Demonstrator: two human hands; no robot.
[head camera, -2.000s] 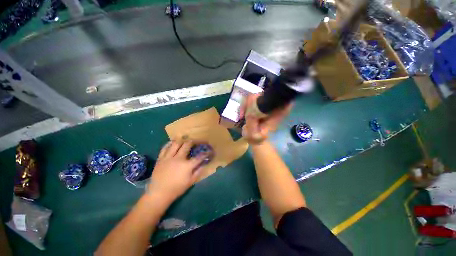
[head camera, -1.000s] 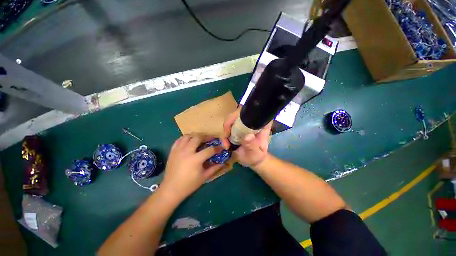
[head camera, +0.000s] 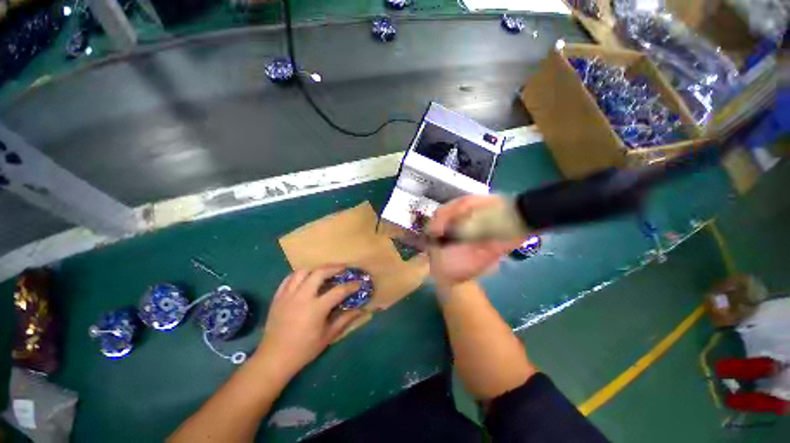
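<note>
A round blue patterned unit (head camera: 353, 288) rests on the tan cardboard piece (head camera: 333, 238). My left hand (head camera: 303, 316) grips its left side. My right hand (head camera: 472, 247) holds the electric screwdriver (head camera: 580, 201) by its cream nose. The screwdriver is tilted almost level, its black body pointing right and blurred. Its tip points left, at the near end of the white screw feeder (head camera: 450, 177). Whether a screw is on the tip cannot be told.
Three units (head camera: 221, 313) sit left on the green bench. Another unit (head camera: 527, 247) is partly hidden behind the screwdriver. A parts carton (head camera: 572, 130) stands right. Several units lie on or beyond the conveyor (head camera: 216, 121). A red-brown bag (head camera: 33, 320) and grey bag (head camera: 43, 407) lie far left.
My right hand has moved the screwdriver off the unit, up and right to the feeder's near end, and tilted it nearly level. My left hand still holds the unit. The camera view has shifted.
</note>
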